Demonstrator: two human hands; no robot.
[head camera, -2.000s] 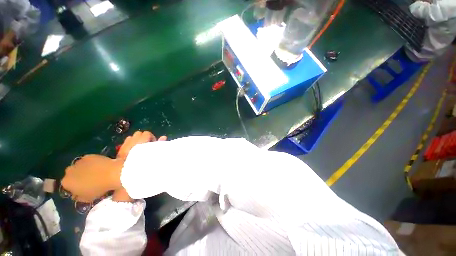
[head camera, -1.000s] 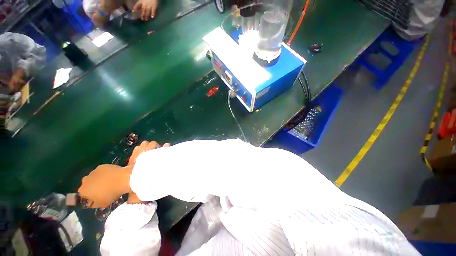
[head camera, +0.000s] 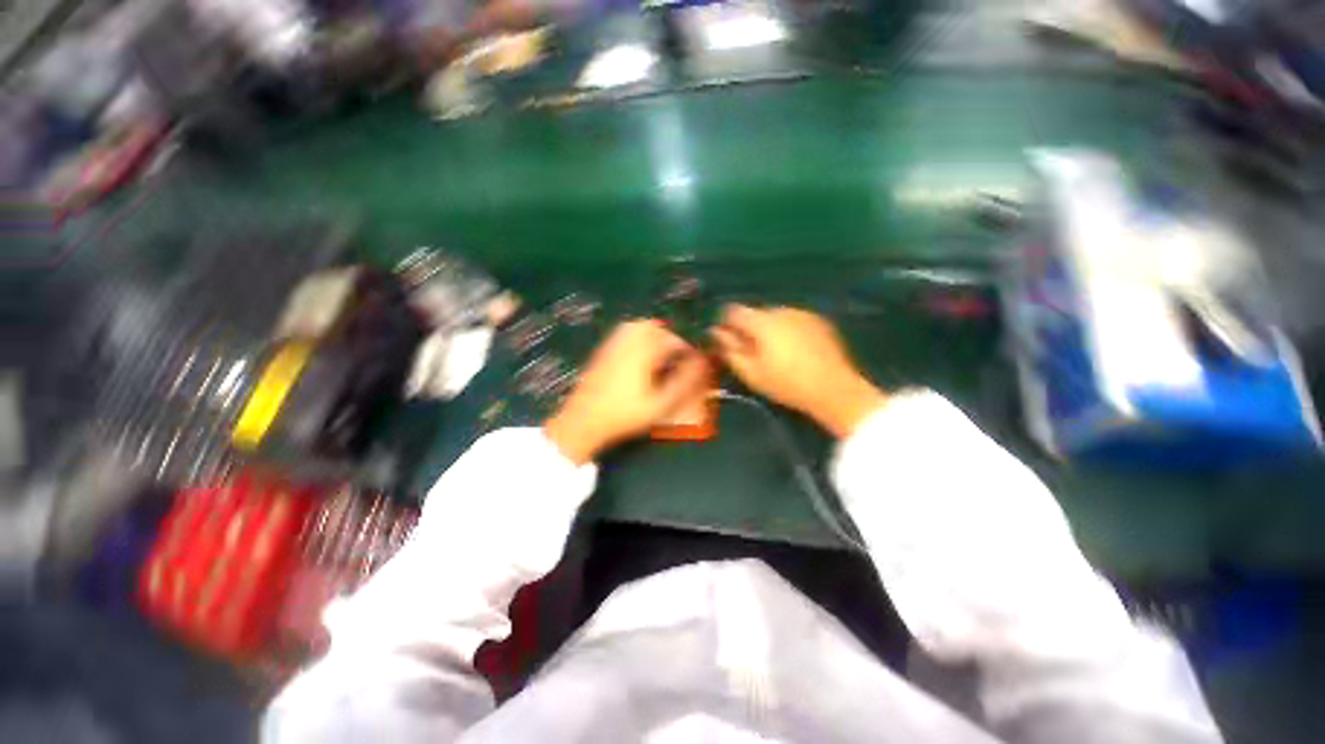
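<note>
The frame is blurred by motion. My left hand (head camera: 628, 381) is at the left edge of an orange-red fixture (head camera: 689, 422), its fingers curled over it. My right hand (head camera: 792, 359) is just right of the fixture, fingers bent inward. Whether either hand holds anything cannot be made out. A thin pale cable (head camera: 802, 472) loops from near the fixture toward me. Loose watch cases (head camera: 545, 375) lie left of my left hand, blurred. A small dark piece (head camera: 680, 285) lies beyond the hands.
A blue control box (head camera: 1163, 393) stands at the right, with a red clump (head camera: 955, 304) left of it. At the left are a black box with a yellow label (head camera: 272, 395), a red tray (head camera: 225, 567), a dark parts tray (head camera: 175, 400) and a clear bottle (head camera: 445, 285).
The view has swung left and levelled. My hands, earlier bunched together at the left, now show apart on either side of the fixture, which has come into view with the trays.
</note>
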